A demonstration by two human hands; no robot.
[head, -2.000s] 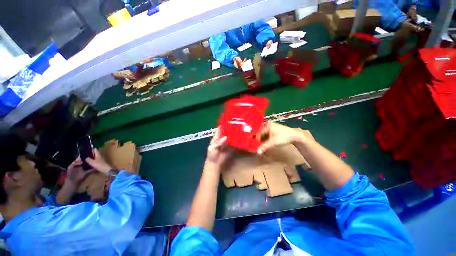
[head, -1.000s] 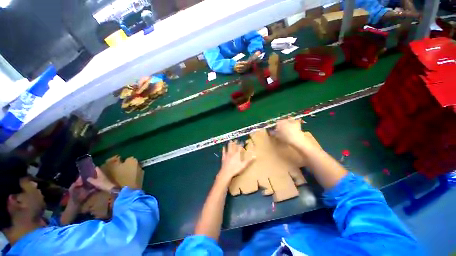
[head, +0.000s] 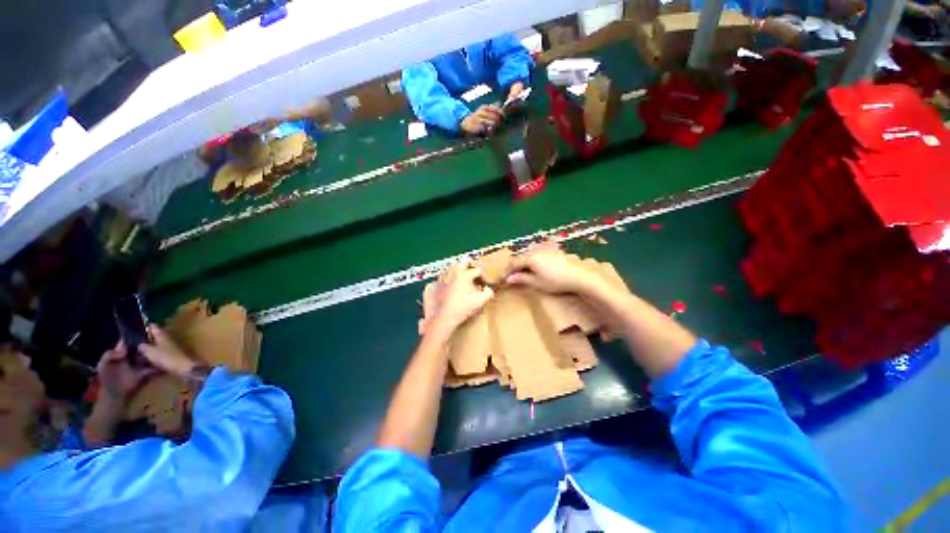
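Observation:
A pile of die-cut carton blanks [head: 529, 344], brown side up, lies on the dark green worktop in front of me. My left hand [head: 460, 297] grips the upper left edge of the top blank. My right hand [head: 547, 271] grips its upper right part, with the fingers bent over the small flaps. The top blank is turned and partly bent at its far end. The fingertips and the flaps under them are hard to make out.
A tall red blank stack [head: 833, 229] stands at right. Folded boxes [head: 682, 109] sit on the green belt beyond the pale rail [head: 344, 300]. A neighbour at left holds a smartphone [head: 132, 321] beside more brown blanks [head: 224, 338]. A white shelf [head: 208, 99] hangs overhead.
The red part-folded box has left my hands and a box stands on the belt. My hands moved closer together onto the top blank, now gripped and bent. The belt boxes moved.

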